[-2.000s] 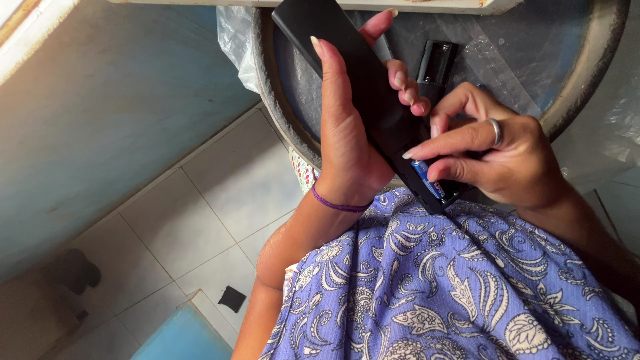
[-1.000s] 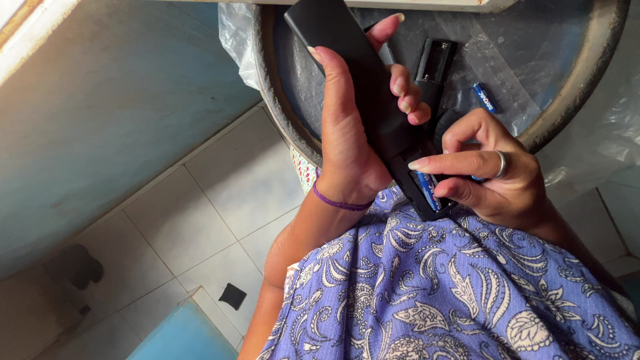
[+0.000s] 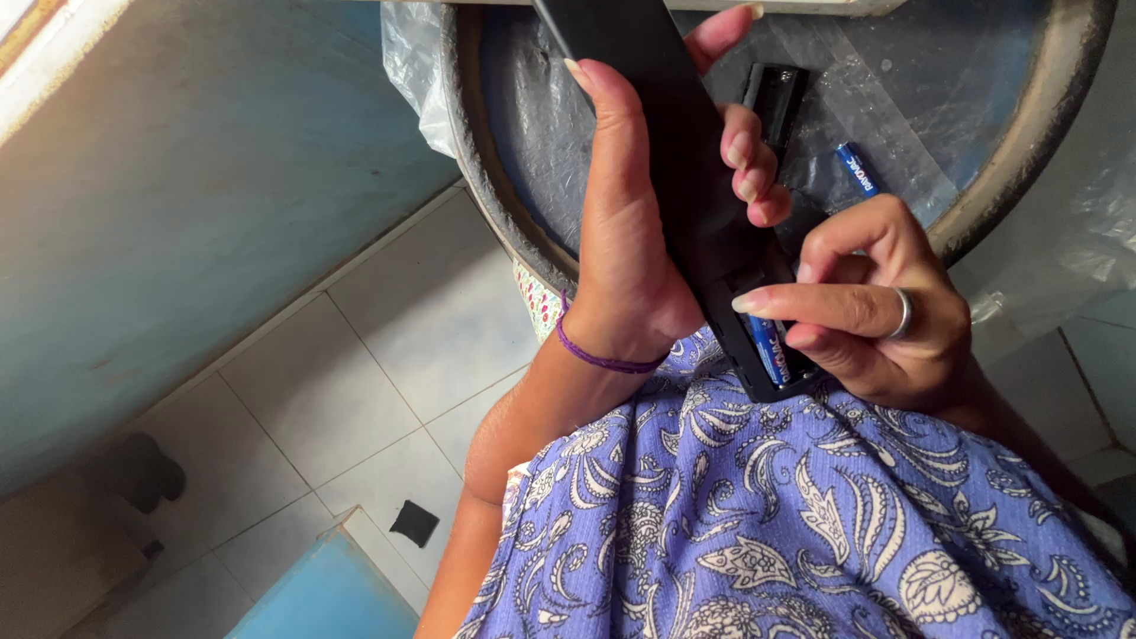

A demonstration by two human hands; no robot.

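My left hand holds a long black remote control tilted, its near end above the blue paisley cloth. In that end is an uncovered battery compartment, where a blue Rayovac battery lies. The index fingertip and thumb of my right hand, which wears a ring, are at this battery; whether they grip it is unclear. Another blue Rayovac battery lies on the round table, beyond my right hand. Near it is a black part with an open slot, partly hidden behind my left fingers.
The round table has a worn, raised rim and clear plastic sheeting over it. A white ledge crosses the top edge. At lower left are a blue surface, a small black square on the tiled floor and a blue wall.
Between two seconds and one second ago, the battery on the table came into view as my right hand shifted. My left hand keeps hold of the remote control, and my right fingers stay at its compartment.
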